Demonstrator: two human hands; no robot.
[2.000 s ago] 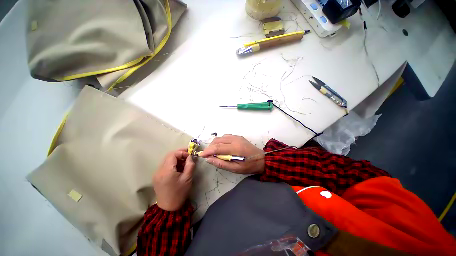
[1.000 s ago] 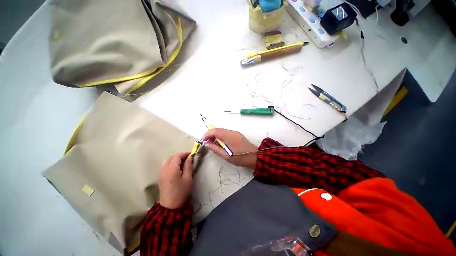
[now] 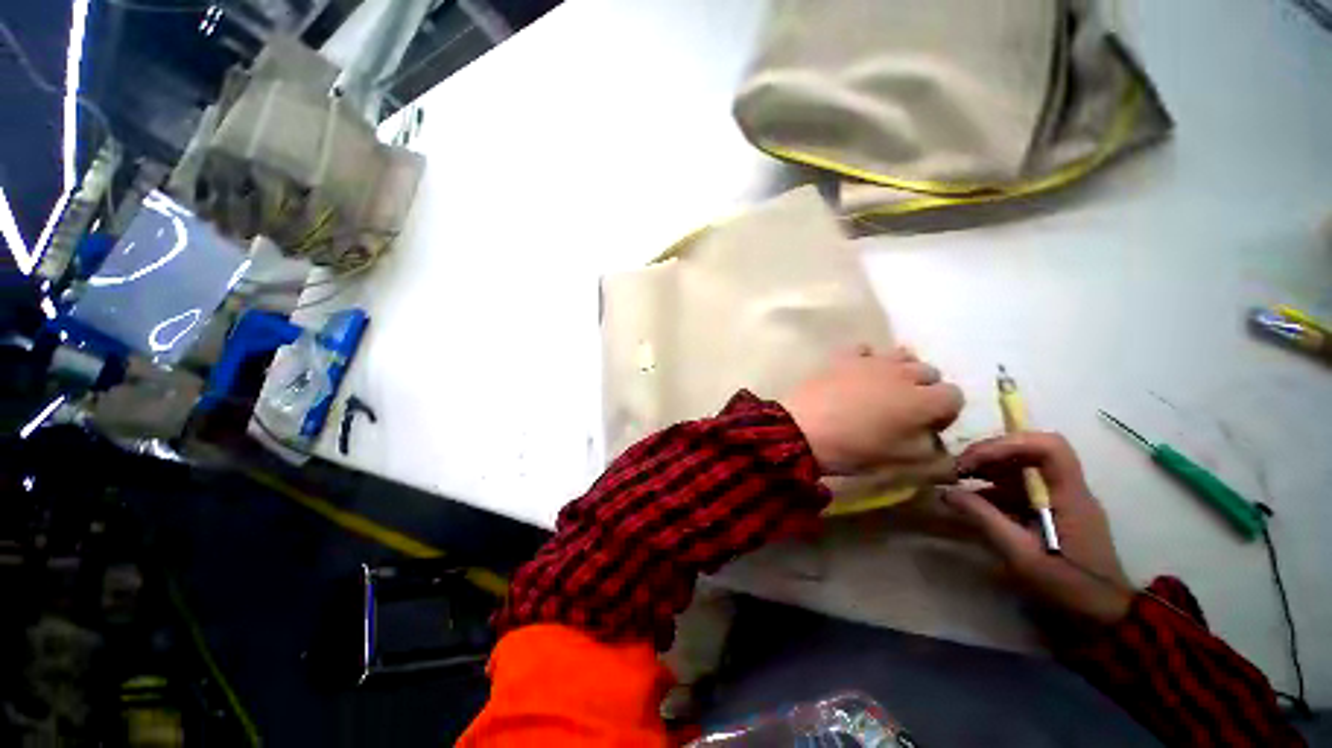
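A beige cloth bag with yellow binding lies on the white table in front of me. My left hand lies over its right part, with curled fingers gripping the cloth near the edge. My right hand holds a pale yellow pen-shaped tool, its tip pointing up and away from the cloth. The right thumb and index finger are close to the bag's right corner; whether they pinch cloth or thread cannot be told. The left hand hides that corner.
A second beige bag lies behind. A green-handled tool with a dark cord lies right, with a yellow cutter-like tool beyond it. At far left are a beige pile, a blue object with clear plastic, and a small black item.
The view has swung left. My left hand has moved from the bag's near corner to over its right part. The bag is turned and partly folded. The right hand keeps the pen tool.
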